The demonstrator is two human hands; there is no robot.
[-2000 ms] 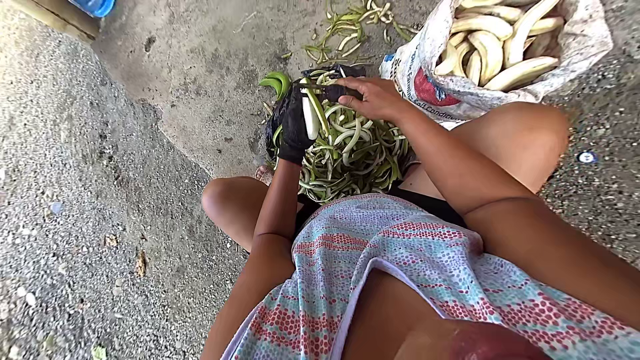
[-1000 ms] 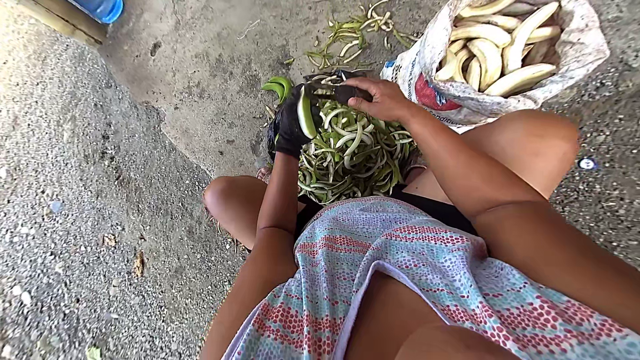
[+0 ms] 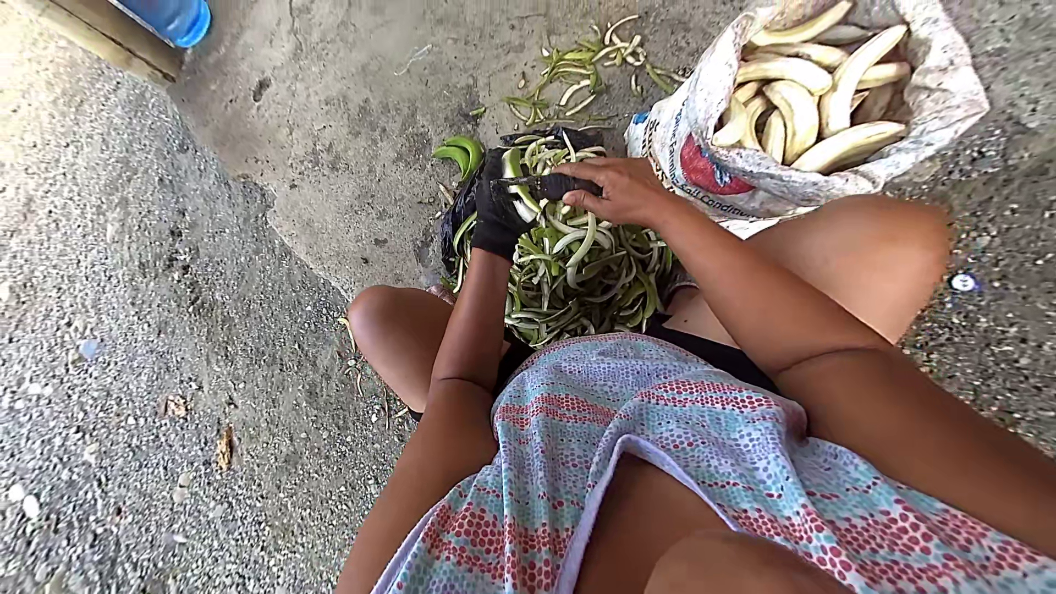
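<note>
A black glove covers my left hand point(image 3: 498, 210), which grips a partly peeled green banana or plantain point(image 3: 513, 169) above the peel heap. My bare right hand point(image 3: 615, 190) is shut on the dark handle of a knife point(image 3: 554, 185); its blade lies across the fruit. Beneath both hands, a heap of green and white peel strips point(image 3: 590, 272) fills a black plastic bag point(image 3: 458, 223) between my legs. Unpeeled green fruit point(image 3: 460, 155) lies just left of the gloved hand. Peeled pale fruit point(image 3: 796, 107) fills a white woven sack point(image 3: 693, 124) at upper right.
Loose peel strips point(image 3: 577, 74) lie on the concrete point(image 3: 355, 99) beyond the bag. A blue plastic container point(image 3: 186, 23) stands by a wooden board point(image 3: 107, 41) at upper left. Gravel point(image 3: 165, 371) stretches along the left, and a bottle cap point(image 3: 963, 283) lies at right.
The fruit in my left hand shows more pale flesh in the oldest frame and more green skin one second ago. My right hand still holds the knife against it.
</note>
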